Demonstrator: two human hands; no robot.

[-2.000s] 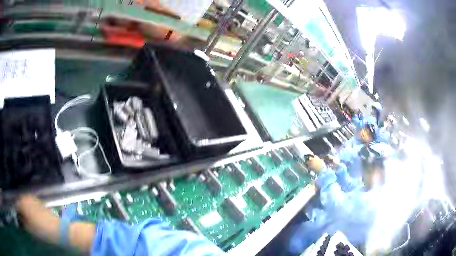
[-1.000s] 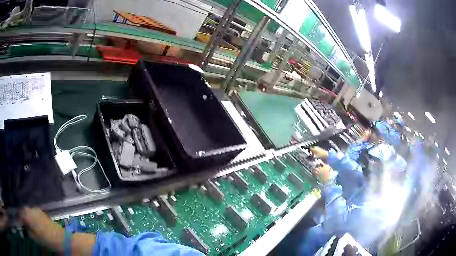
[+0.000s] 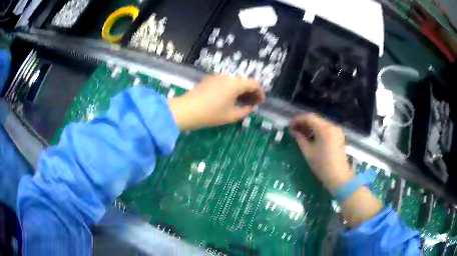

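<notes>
A large green circuit board (image 3: 220, 175) lies in front of me. White connectors (image 3: 278, 135) stand along its far edge. My left hand (image 3: 215, 102) is over that edge, fingers curled; whether it holds a part is hidden. My right hand (image 3: 323, 147), with a blue wrist strap (image 3: 355, 186), is at the same edge further right, thumb and fingertips close together; blur hides any small part between them. Loose white connectors (image 3: 240, 70) lie in a black tray just beyond my hands.
A metal rail (image 3: 283, 109) runs between board and trays. Behind it are cream connectors (image 3: 153, 37), a yellow tape roll (image 3: 120, 24), a tray of dark parts (image 3: 333, 72) and a white cord (image 3: 396, 100). More board with grey blocks is at right. A blue sleeve shows at the left edge.
The view has swung left to the connector trays. Both my hands are now in view over the board; before, only one strapped hand showed at lower left. The large tote has left the picture.
</notes>
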